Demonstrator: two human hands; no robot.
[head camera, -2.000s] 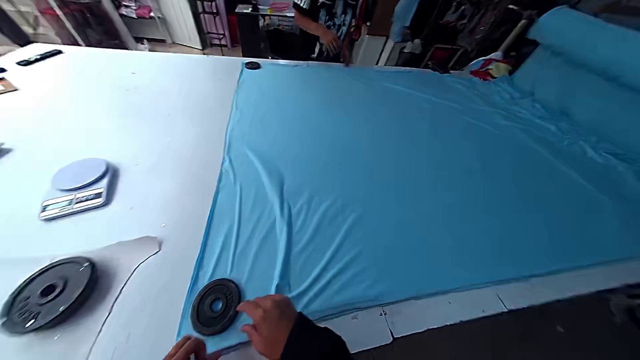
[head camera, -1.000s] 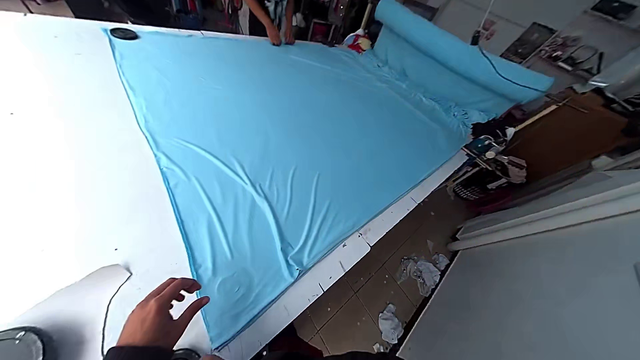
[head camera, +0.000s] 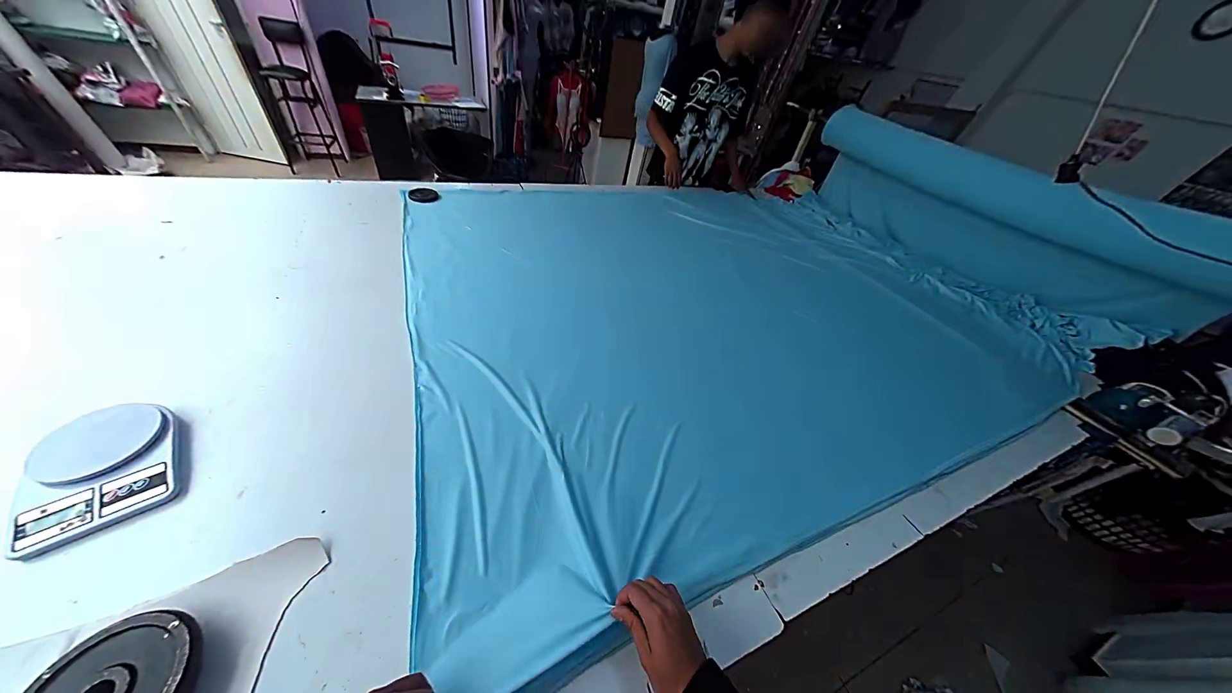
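Light blue fabric (head camera: 731, 327) lies in layers over the white table, with creases fanning from its near edge. There my right hand (head camera: 659, 626) pinches the cloth between thumb and fingers. Only a small part of my left hand (head camera: 406, 683) shows at the bottom edge, beside the fabric's near left corner; what it holds is hidden. A black disc weight (head camera: 423, 194) rests on the far left corner of the cloth. The thick fabric roll (head camera: 1020, 202) stands at the far right, joined to the spread cloth by a gathered stretch.
On the white table (head camera: 221, 318) at left are a kitchen scale (head camera: 96, 472) and a large weight plate (head camera: 120, 659) on a paper sheet (head camera: 279, 577). Another person (head camera: 707, 106) stands at the far edge. A cable (head camera: 1116, 202) hangs by the roll. Equipment (head camera: 1155, 423) stands at right.
Two seconds ago a black weight disc lay on the near left corner beside my hands; it is out of view now. My right hand has taken hold of the near edge. The view has swung.
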